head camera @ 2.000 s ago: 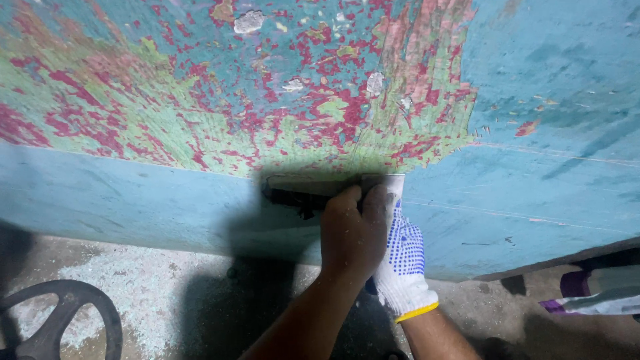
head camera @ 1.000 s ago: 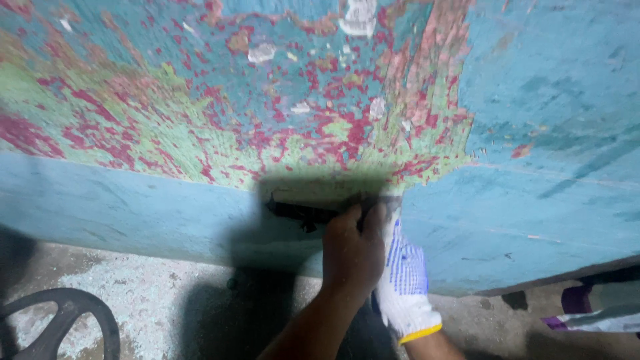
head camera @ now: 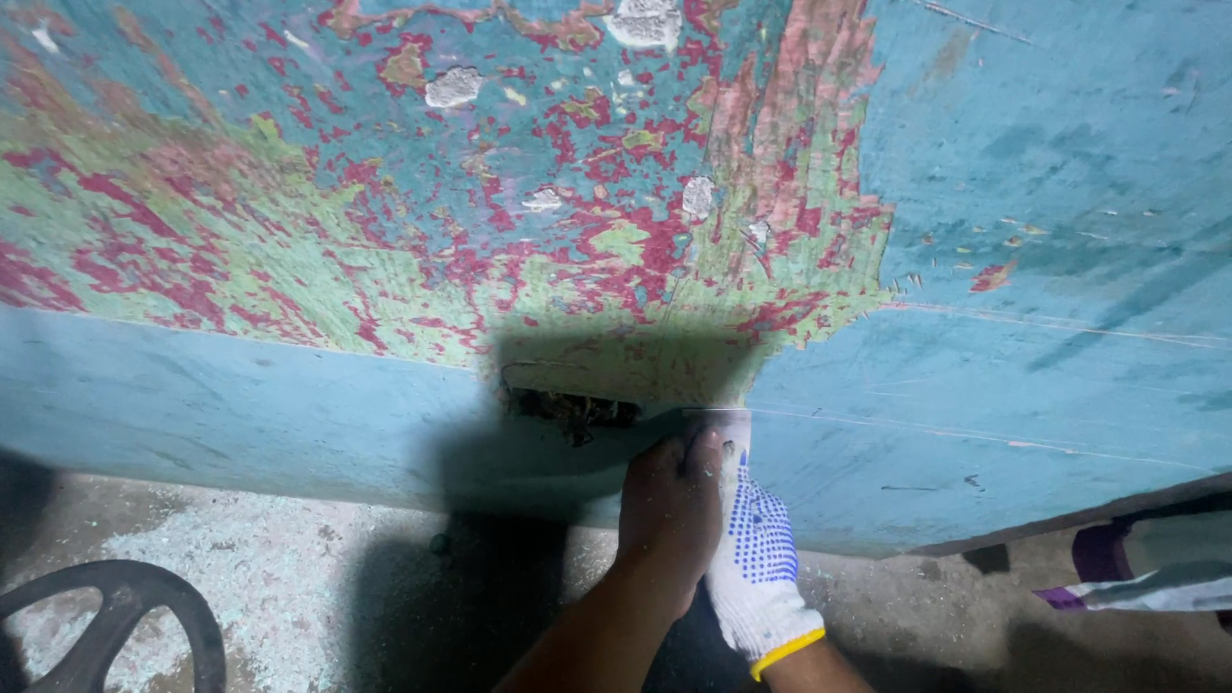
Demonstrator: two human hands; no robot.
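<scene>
A painted wall [head camera: 1011,404] fills most of the head view, blue below and at right, scraped down to patchy green, red and teal layers above. My bare left hand [head camera: 674,500] and my right hand [head camera: 760,539], in a white knitted glove with blue dots and a yellow cuff, are together at the wall's lower middle. Both grip a flat scraper blade [head camera: 717,417], whose straight edge lies against the wall at the lower border of the green area. Fingers hide its handle. Just left of the blade is a dark hole [head camera: 573,409] in the wall, with ragged material inside.
Paint flakes [head camera: 250,568] are scattered over the floor at lower left. A dark spoked wheel [head camera: 125,597] stands in the lower left corner. Striped cloth [head camera: 1145,568] in purple, white and grey lies at the right edge. A dark shadow falls across wall and floor around my hands.
Both hands stay together on the scraper near the hole. The view has shifted slightly, and no other change is plain.
</scene>
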